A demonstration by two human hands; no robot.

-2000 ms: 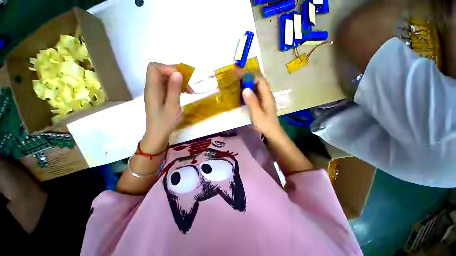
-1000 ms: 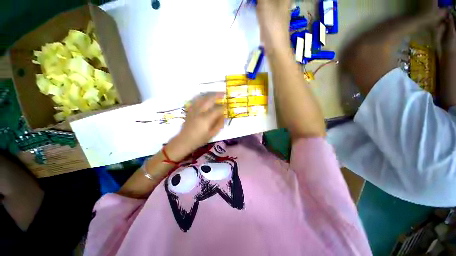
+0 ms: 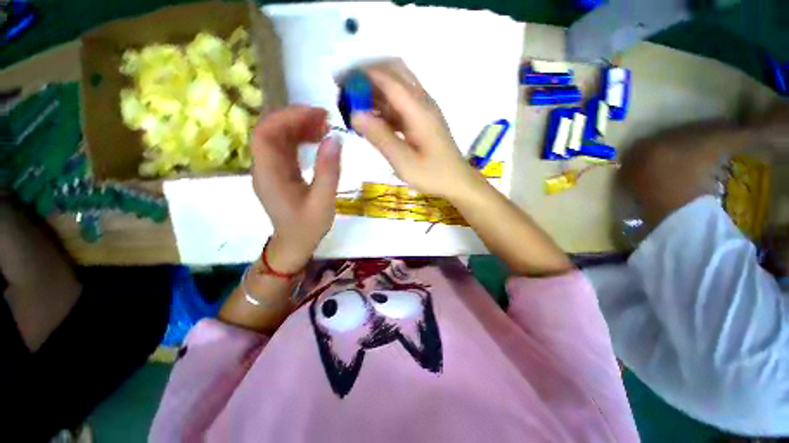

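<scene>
My right hand (image 3: 411, 130) holds a blue battery cell (image 3: 356, 97) upright between thumb and fingers, above the white work sheet (image 3: 212, 227). The cell is blurred. My left hand (image 3: 294, 173) is just left of it, thumb and fingers apart; a thin wire seems to run between the hands, and I cannot tell whether the left fingers touch it. Amber wired boards (image 3: 402, 204) lie in overlapping rows on the sheet, partly under my right forearm. Another blue cell with a white patch (image 3: 490, 142) lies above their right end.
An open cardboard box (image 3: 104, 130) with yellow slips (image 3: 190, 104) stands at left. Green circuit boards (image 3: 104, 201) lie at far left. Several blue cells (image 3: 554, 95) and one amber board (image 3: 561, 182) lie at right. Other people's arms are at both sides.
My right hand has come back from the upper right with a blue cell. My left hand has left the amber boards and risen beside it. The view has shifted.
</scene>
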